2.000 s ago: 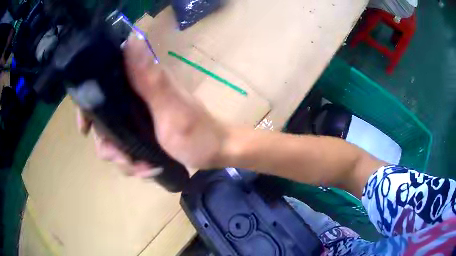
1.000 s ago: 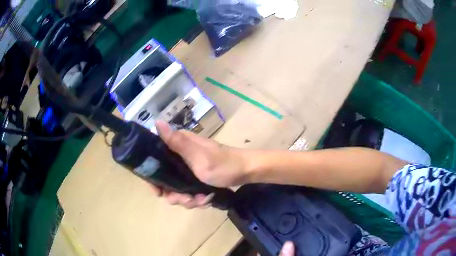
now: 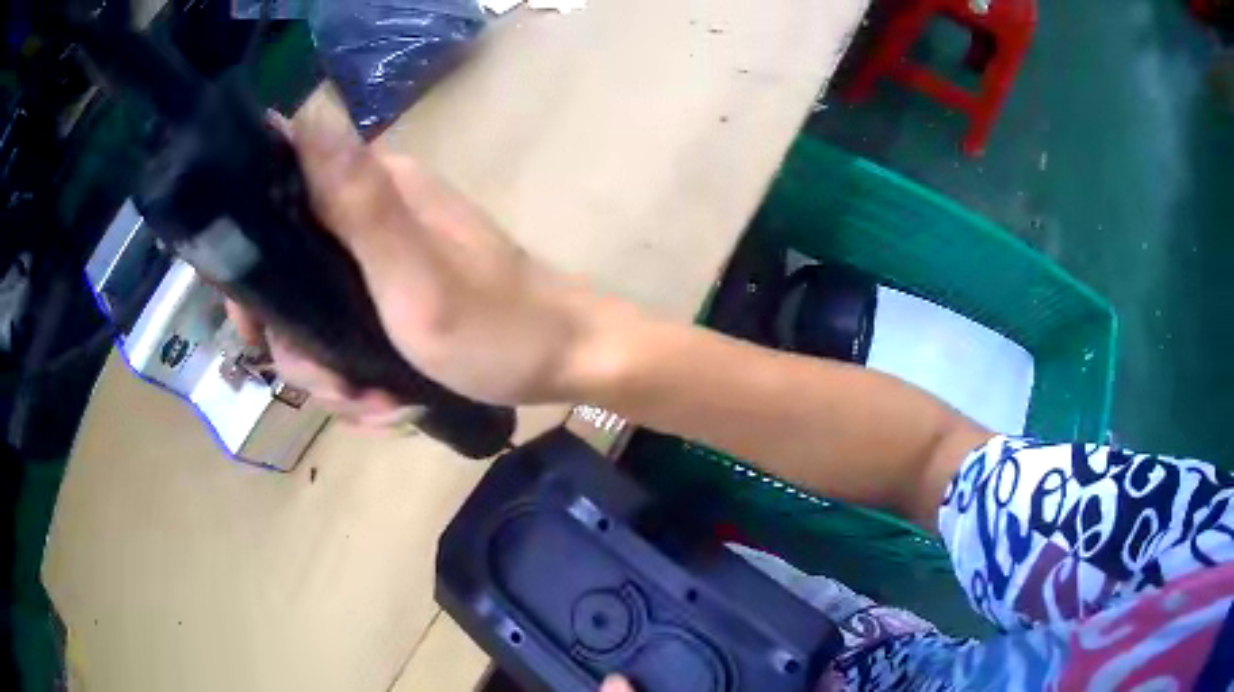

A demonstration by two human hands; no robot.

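The black speaker housing (image 3: 600, 619) lies tilted at the bottom centre, its recessed face with screw holes up, beside the bench edge. My right hand (image 3: 406, 270) is shut around a thick black electric screwdriver (image 3: 338, 318) with a pale label. Its thin bit points down at the housing's upper corner; whether it touches is unclear. Of my left hand (image 3: 616, 684) only one fingertip shows, on the housing's face at the bottom edge; the rest is cut off. No screw can be made out.
The screw feeder (image 3: 203, 354) stands on the cardboard-covered bench (image 3: 257, 568) at the left, partly behind my right hand. A plastic bag (image 3: 393, 54) with dark contents lies at the far side. A green crate (image 3: 934, 223) with black parts and a white sheet stands right; a red stool (image 3: 947, 88) beyond.
The view has shifted, so the feeder sits further left. The screwdriver's bit end, against the housing before, now shows a thin bit at the corner. The green strip is no longer visible.
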